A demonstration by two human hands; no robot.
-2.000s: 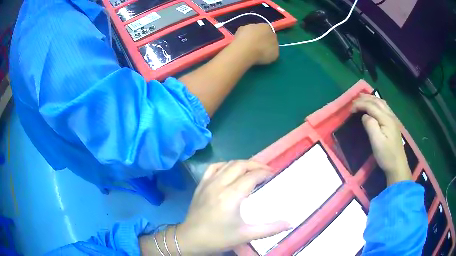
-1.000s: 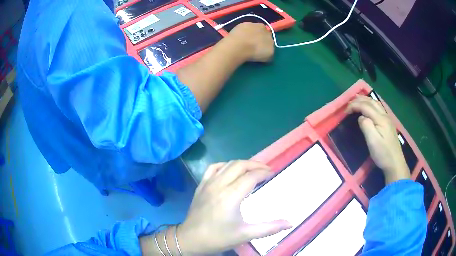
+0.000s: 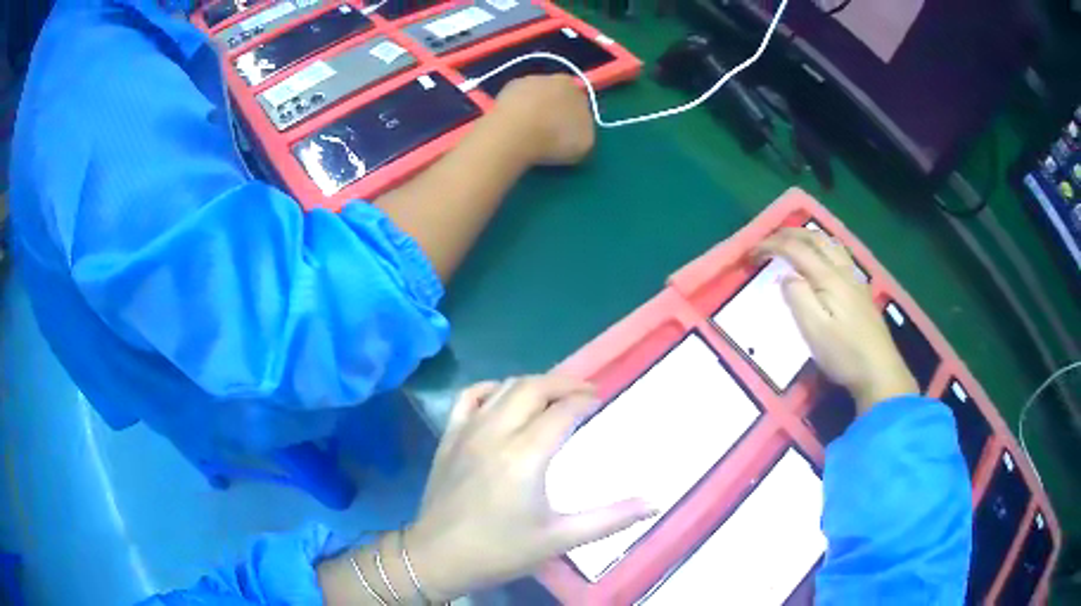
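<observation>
A red-orange foam tray [image 3: 616, 340] of smartphones lies at the lower right. My left hand [image 3: 492, 479] grips the lower-left end of a white-lit smartphone [image 3: 676, 444] in its slot, fingers at the outer long edge and thumb over the screen. My right hand [image 3: 844, 320] lies over another smartphone [image 3: 759, 326], also lit white, fingers curled at its outer edge; its fingertips are partly hidden. A third white-lit smartphone [image 3: 753, 539] lies beside the first. Smartphones with dark screens [image 3: 998, 521] fill slots on the right.
A neighbouring worker's blue sleeve [image 3: 237, 260] and bare forearm reach from the left to a second foam tray [image 3: 338, 195] of phones. A white cable [image 3: 664, 115] runs there. Green mat [image 3: 557, 249] lies between the trays. A dark monitor [image 3: 877, 83] and black cables stand behind.
The smartphone under my right hand has gone from black to white. The view has shifted, so the scene sits further left. My hands keep the same hold.
</observation>
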